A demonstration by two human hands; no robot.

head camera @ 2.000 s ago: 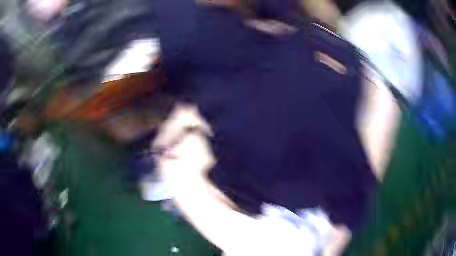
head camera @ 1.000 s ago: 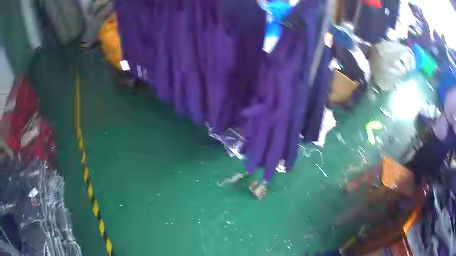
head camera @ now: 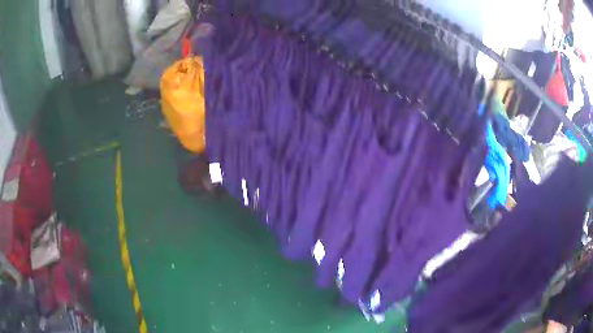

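Purple garments [head camera: 338, 169] hang in a dense row on a rack in the middle, with small white tags along their lower edges. Black hangers are packed along the metal rail [head camera: 513, 68] at the upper right. More dark purple cloth [head camera: 507, 253] hangs at the lower right. A small blurred patch of bare skin below a dark sleeve is cut off at the lower right edge; whose it is cannot be told. Neither my left hand nor my right hand can be made out.
An orange bag [head camera: 184, 104] hangs at the rack's left end. Red bundles [head camera: 29, 214] lie along the left edge, and grey garments [head camera: 97, 39] hang at the back left. Yellow tape [head camera: 123, 240] crosses the green floor [head camera: 214, 273]. Blue cloth [head camera: 499, 162] shows behind the rack.
The view has swung from a blurred dark-clothed body and bare arms to the purple rack, which now appears larger, with its rail and hangers showing. The orange bag shows more fully.
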